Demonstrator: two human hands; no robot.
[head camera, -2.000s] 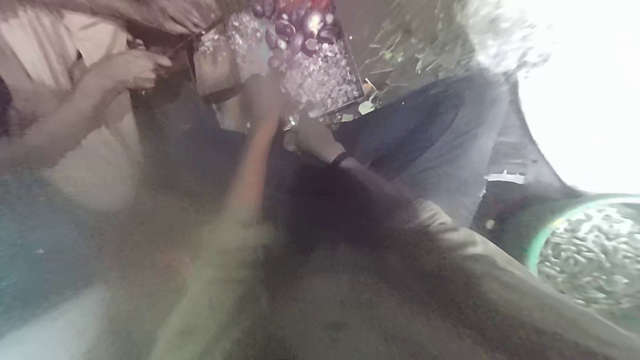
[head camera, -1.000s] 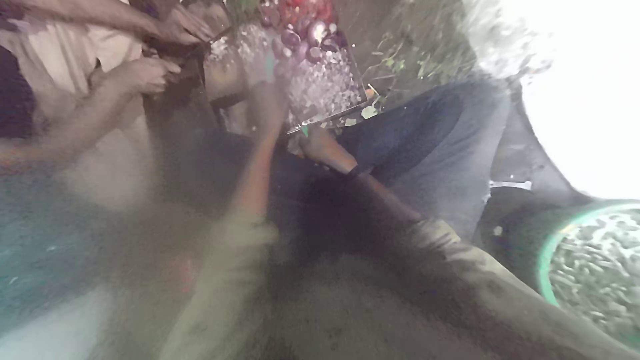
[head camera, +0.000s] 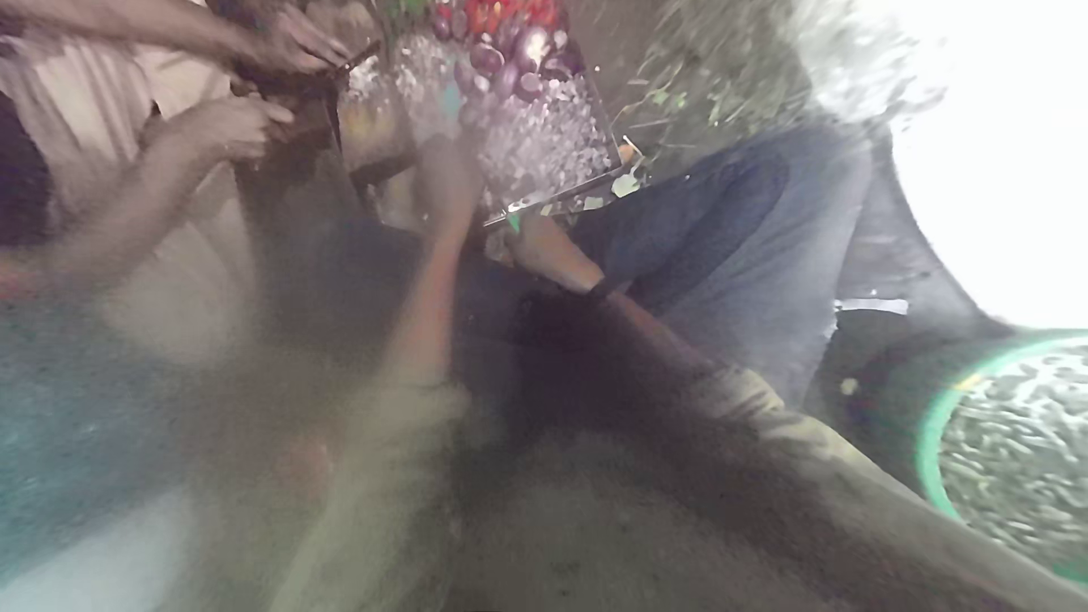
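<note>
A tray (head camera: 614, 140) near the top of the head view holds chopped pale-purple pieces (head camera: 544, 144), probably onion, with round purple onions (head camera: 489, 59) and red pieces (head camera: 510, 13) behind them. My left hand (head camera: 449, 174) is blurred over the tray's left part; a bluish-green thing (head camera: 450, 98) shows just beyond it, and I cannot tell whether it is held. At the tray's near edge is my right hand (head camera: 544, 242), with a dark band at the wrist. A small green thing (head camera: 513, 221) shows by its fingers; its grip is unclear.
On the left, another person's hands (head camera: 242, 127) work close to the tray. Green scraps and stalks (head camera: 671, 98) lie to its right. A green-rimmed round container (head camera: 935, 442) of small pale pieces stands at the lower right, below a large bright white surface (head camera: 1003, 170).
Over the last second my left hand stays over the tray's left part. The other person's upper hand has come into view since two seconds ago and remains near the tray.
</note>
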